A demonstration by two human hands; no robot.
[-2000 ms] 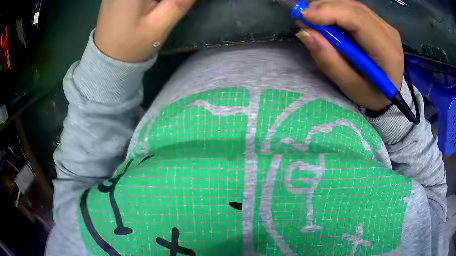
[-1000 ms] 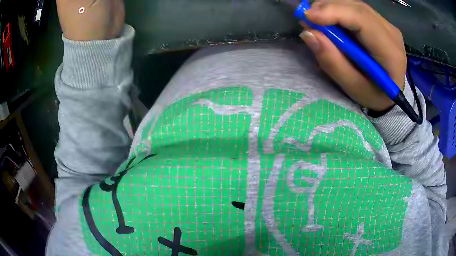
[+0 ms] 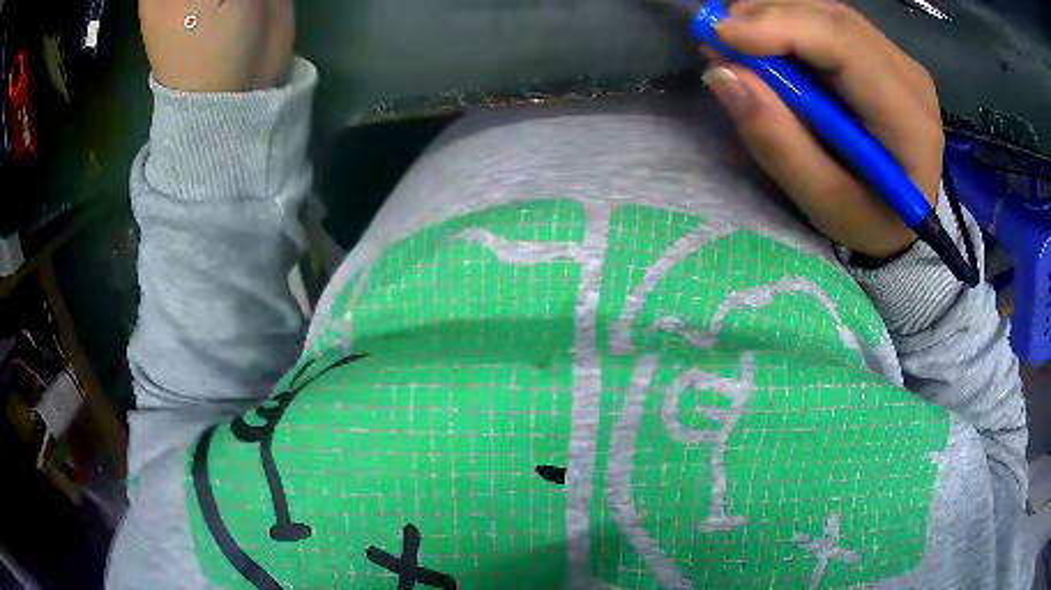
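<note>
My right hand [image 3: 847, 121] holds a soldering iron by its blue handle [image 3: 824, 127], at the upper right over the bench's near edge. The iron points up and left. Its metal shaft is cut off by the top edge. A black cord leaves the handle's rear end near my wrist. My left hand [image 3: 221, 40] is at the upper left. Only its wrist side shows; the fingers are cut off by the top edge, so what they do is hidden.
The worn dark green bench top [image 3: 507, 52] runs along the top. A thin silver pointed tool [image 3: 924, 8] lies at the upper right. A blue plastic stool [image 3: 1020, 248] stands at the right. A red-handled tool [image 3: 19, 98] is at the left edge.
My left hand has moved left and up from the bench's near edge, and its fingers have left the picture. My right hand with the iron has shifted slightly right.
</note>
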